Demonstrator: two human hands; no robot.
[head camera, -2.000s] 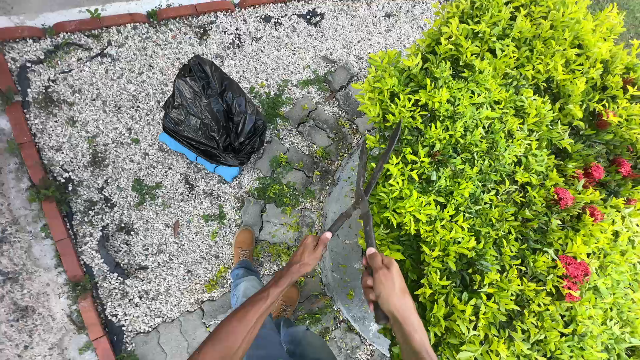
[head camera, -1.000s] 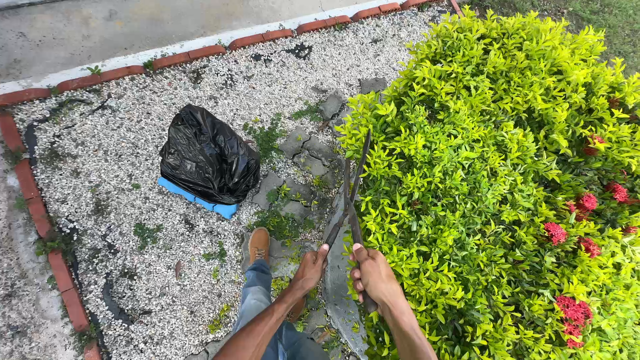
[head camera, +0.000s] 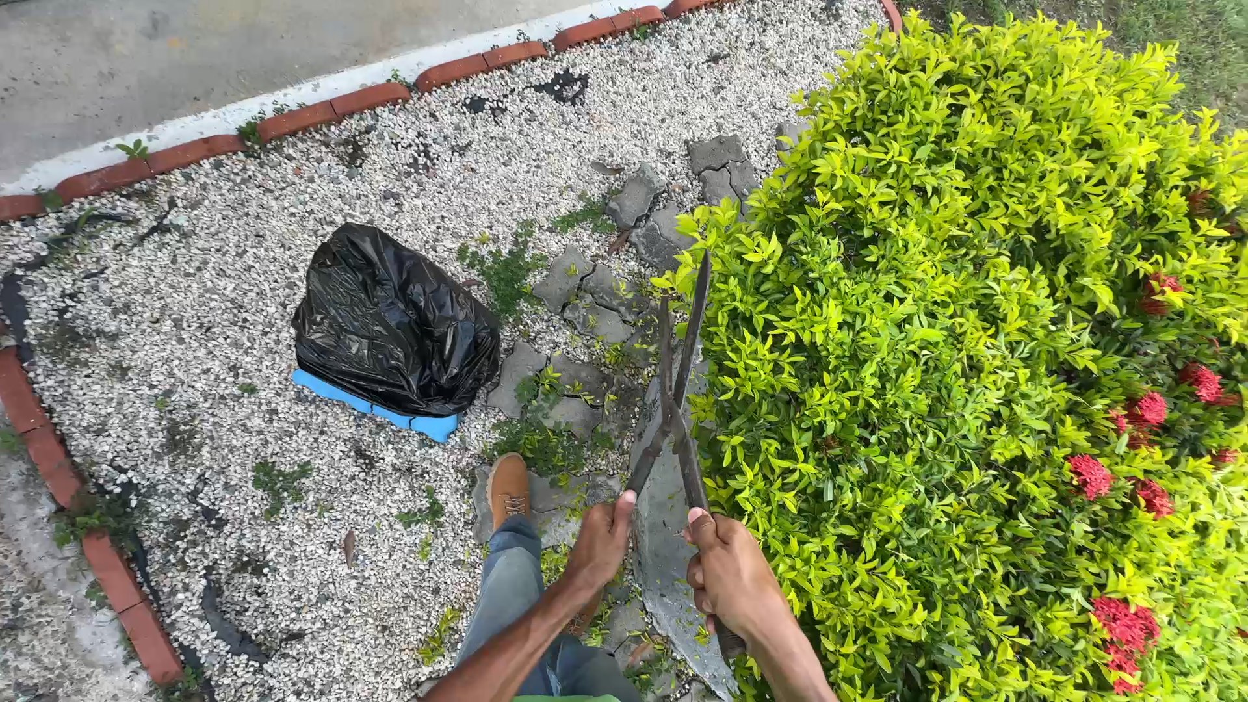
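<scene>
Hedge shears (head camera: 673, 414) with dark, worn metal blades point away from me, the blades a little apart. One handle is in my left hand (head camera: 602, 548), the other in my right hand (head camera: 729, 575), whose lower handle end shows below the fist. Along the right side stands a dense bush (head camera: 907, 322) with yellow-green leaves; the right blade's tip is at its left edge. Red flower clusters (head camera: 1126, 624) show among its leaves.
A black plastic bag (head camera: 390, 322) lies over something blue (head camera: 375, 409) on white gravel (head camera: 370, 546). Grey pavers (head camera: 585, 292) and a curved concrete edge (head camera: 668, 556) run beside the bush. Red brick edging (head camera: 448, 73) borders the gravel. My tan boot (head camera: 509, 487) is on the ground.
The shears were crossed wide two seconds ago; their blades and my hands are now closer together. The blades have swung left, from over the bush to its left edge. The view has shifted.
</scene>
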